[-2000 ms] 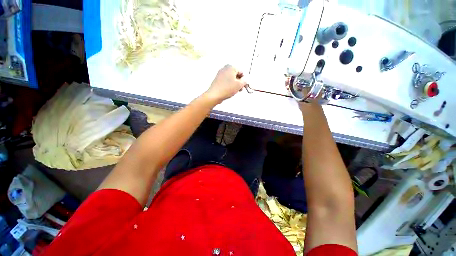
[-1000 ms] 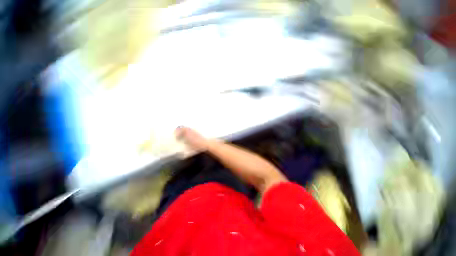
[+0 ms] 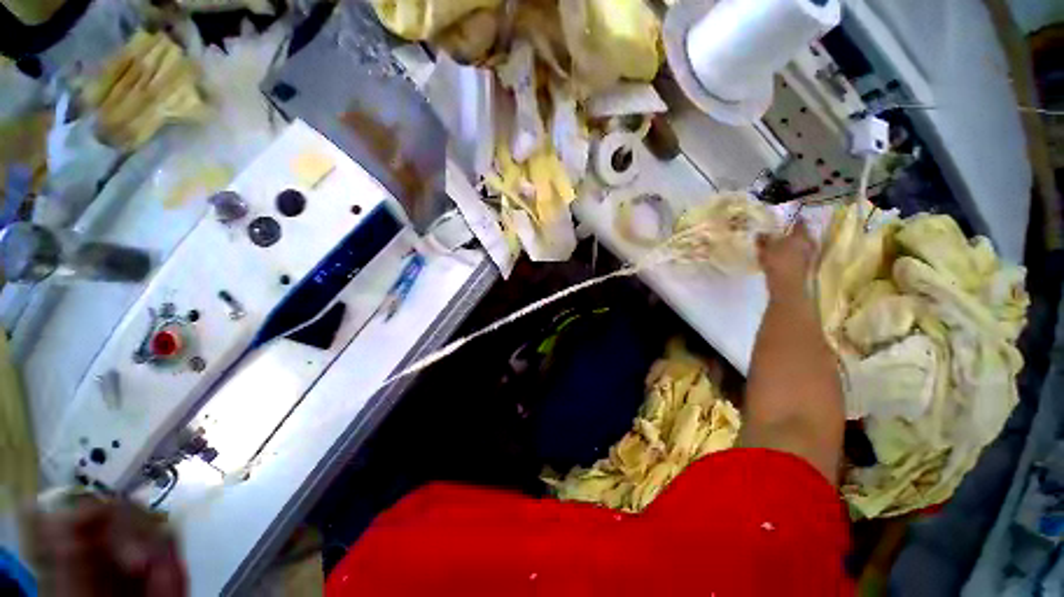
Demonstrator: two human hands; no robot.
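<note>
A bundle of cream lace trim (image 3: 721,231) lies on the white table at the right. My right hand (image 3: 791,251) reaches to its right end, with fingers closed on its edge; the fingertips are partly hidden. A long, thin whitish strip (image 3: 513,315) runs from the bundle across the dark gap to the front edge of the left machine table. A blurred brown shape at the lower left corner may be my left hand (image 3: 111,550); its fingers and any hold are not clear.
The white sewing machine head (image 3: 245,280) and blue snips (image 3: 405,283) are at left. Tape roll (image 3: 618,156), fabric strips (image 3: 537,187) and thread cone (image 3: 758,47) stand beyond the bundle. Yellow cloth heaps lie at right (image 3: 922,327) and below (image 3: 659,432).
The view has swung to the right. My right hand has left the needle area and is now at the trim bundle on the right table. The strip now stretches across the gap.
</note>
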